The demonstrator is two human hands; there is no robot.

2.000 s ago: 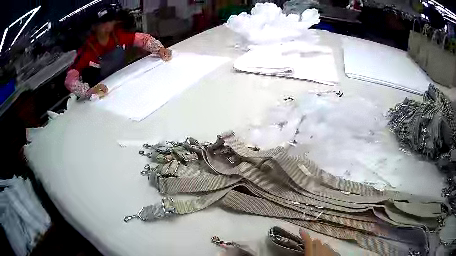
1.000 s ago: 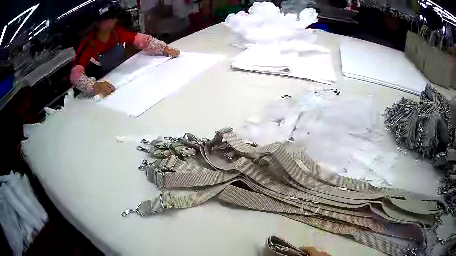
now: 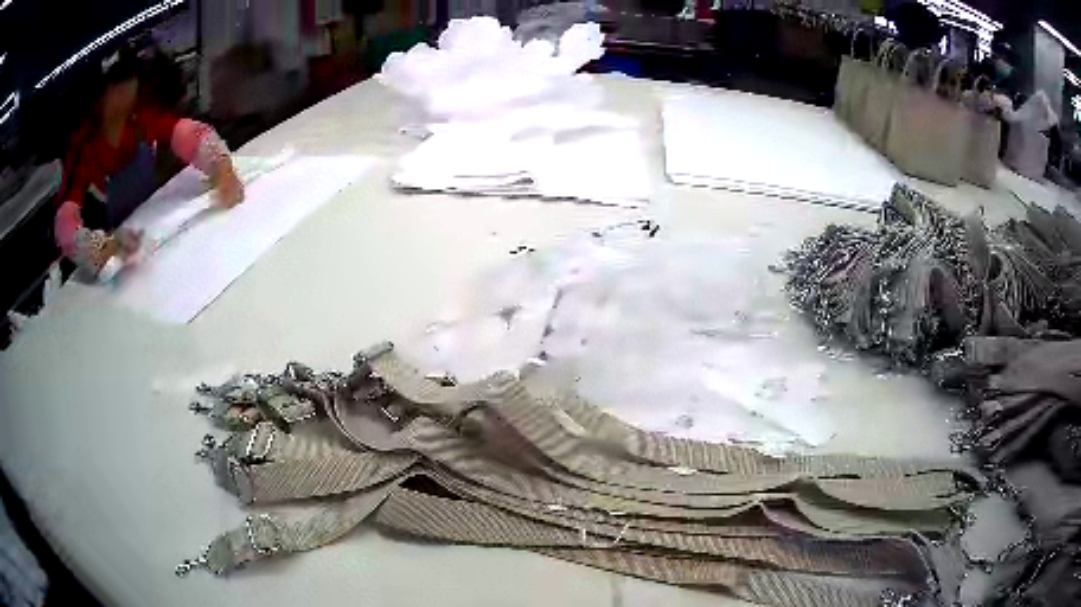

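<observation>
Several grey-beige webbing straps [image 3: 474, 480] lie in a long overlapping pile across the front of the pale table [image 3: 107, 391]. Silver snap hooks [image 3: 196, 567] show at the pile's left end, and more metal shows at its right end. One strap end with a hook lies apart from the others at the lower left. Neither my left hand nor my right hand shows in the picture.
Crinkled clear plastic [image 3: 676, 320] lies behind the straps. Strap bundles [image 3: 901, 279] are heaped at right. White sheets [image 3: 771, 148] and a puffy white bundle [image 3: 486, 71] lie at the far side. Tote bags [image 3: 913, 125] stand far right. A person in red handles a white sheet [image 3: 237, 237].
The view has turned right, so the table things sit further left and more bundles and tote bags show. The hand and the folded strap at the bottom edge are out of view.
</observation>
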